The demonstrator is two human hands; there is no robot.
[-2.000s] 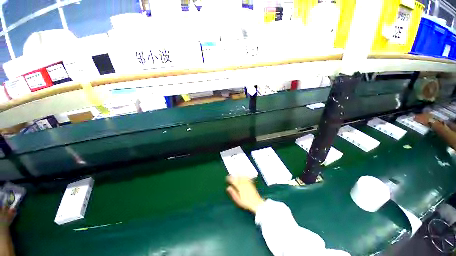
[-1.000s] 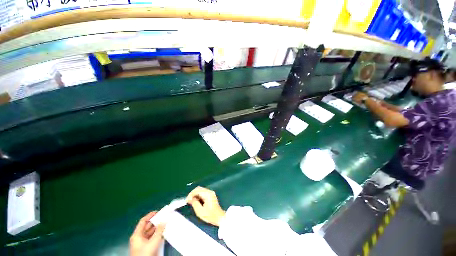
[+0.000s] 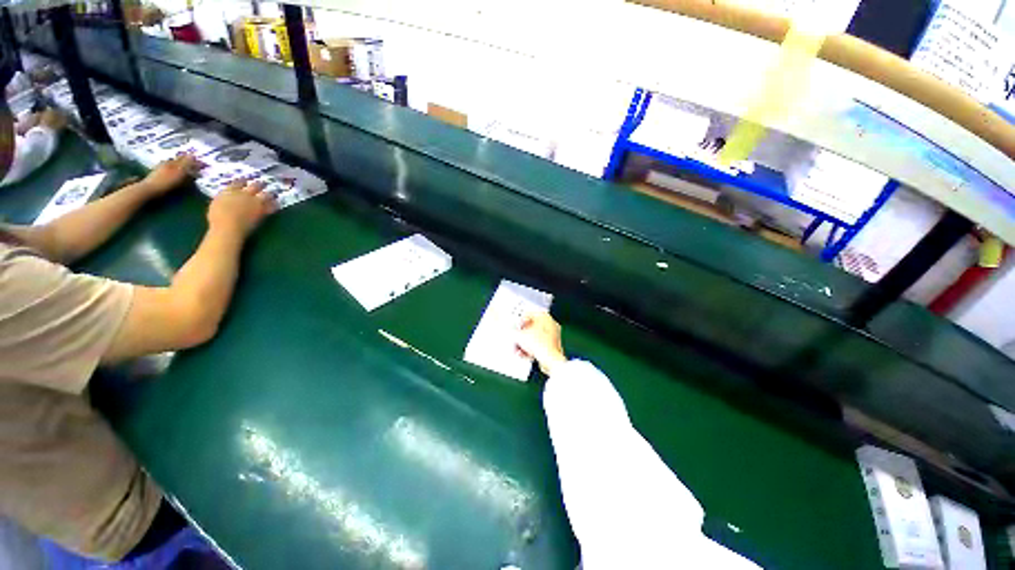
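My right hand (image 3: 541,341), in a white sleeve, reaches over the belt. Its bent fingers touch the top and right side of a white product box (image 3: 498,323) lying flat. The fingertips are blurred, so I cannot tell whether they hold a sticker. My left hand is out of the picture. A second white box (image 3: 392,271) lies just left of the first, apart from it. No label strip shows in view.
A person in a tan shirt (image 3: 67,334) at left has both hands on a row of printed boxes (image 3: 239,167). Two white boxes with round emblems (image 3: 904,490) lie at lower right. A dark green barrier runs behind the belt, below a shelf (image 3: 779,84).
The view has swung left along the belt. My right hand has left the strip and now reaches onto a box. My left hand and the strip have gone out of view.
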